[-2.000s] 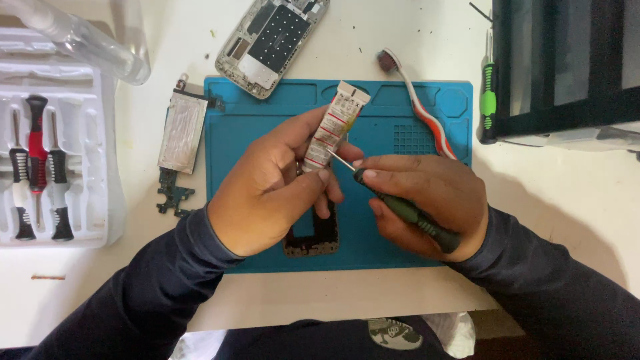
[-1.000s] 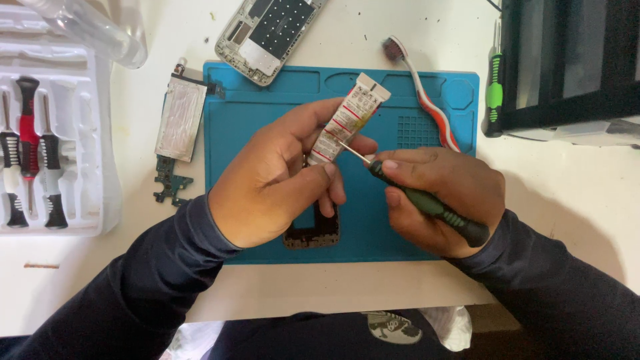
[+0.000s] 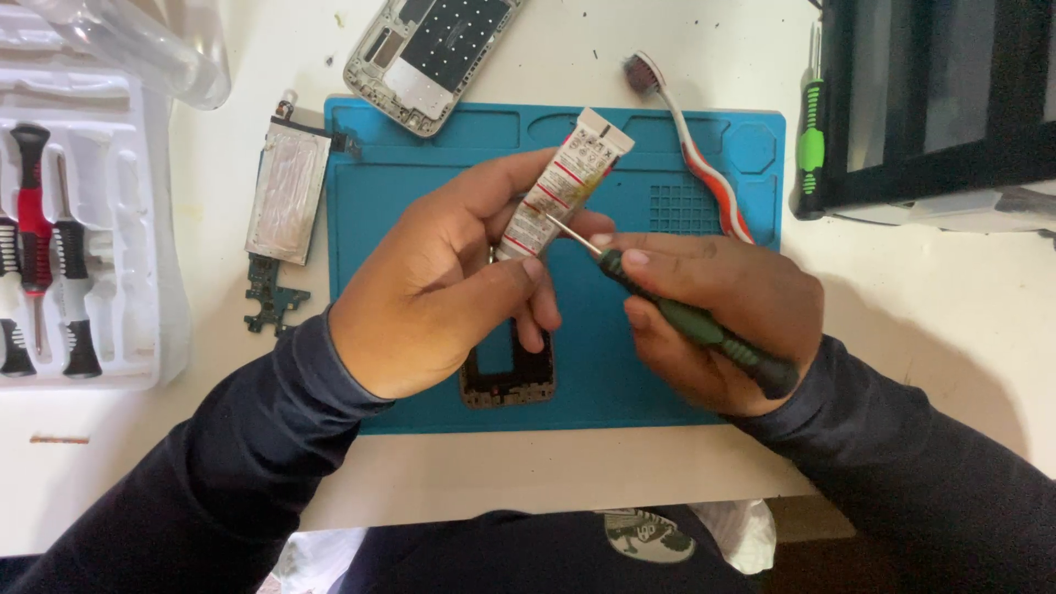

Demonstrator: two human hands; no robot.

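Observation:
My left hand point(image 3: 450, 280) grips a small white tube point(image 3: 565, 186) with red lines and printing, held tilted above the blue work mat point(image 3: 594, 355). In my right hand point(image 3: 726, 313) is a dark green screwdriver point(image 3: 693, 322), its thin metal tip resting on or just over the tube's printed side. A yellowish smear marks the tube near the tip. Beneath my left hand, a phone frame point(image 3: 507, 389) lies on the mat, partly hidden by my fingers.
A phone housing point(image 3: 437, 58) overlaps the mat's top edge. Left of the mat lie a metal plate point(image 3: 289, 194) and a circuit board point(image 3: 268, 293). A screwdriver tray point(image 3: 148, 330), a toothbrush point(image 3: 693, 148), a green screwdriver point(image 3: 812, 148) and a black cabinet point(image 3: 932, 91) surround my hands.
The tube is tilted further to the right than two seconds ago. Both hands still hold the same things, and the screwdriver tip has stayed at the tube.

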